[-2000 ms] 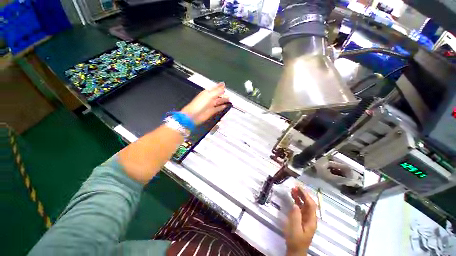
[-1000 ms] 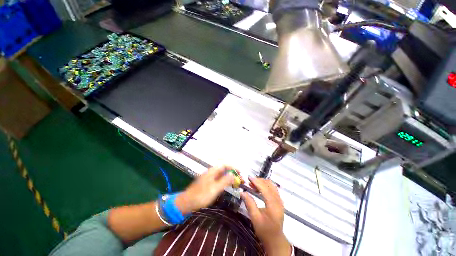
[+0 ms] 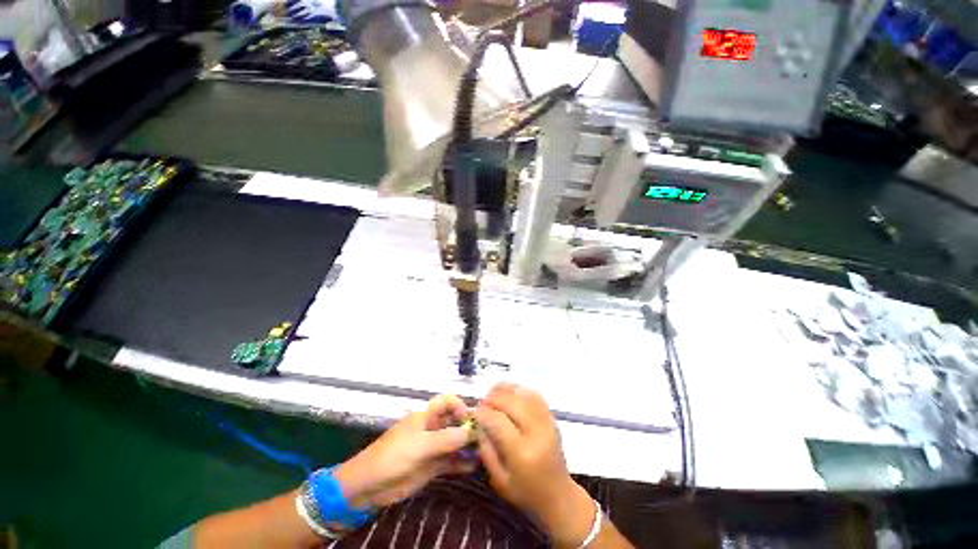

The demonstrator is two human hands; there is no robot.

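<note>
A small circuit board (image 3: 471, 426) with yellow and green parts shows between my fingertips, mostly hidden by them. My left hand (image 3: 420, 448), with a blue wrist strap, is closed on it from the left. My right hand (image 3: 519, 442) touches it from the right; whether a white part is in the fingers cannot be told. Both hands are at the bench's front edge, just below the dark soldering tip (image 3: 468, 349). The soldering head hangs above the ribbed bench plate (image 3: 375, 322).
A black tray (image 3: 204, 279) at left holds a few green boards in its near corner; a heaped tray (image 3: 86, 225) lies beyond it. White parts (image 3: 912, 365) are piled at right beside a flat green sheet (image 3: 869, 463). Controller boxes (image 3: 686, 198) and a fume hood (image 3: 418, 102) stand behind.
The view has swung right, bringing the white pile and red-digit controller into view. My hands have come closer together around the board.
</note>
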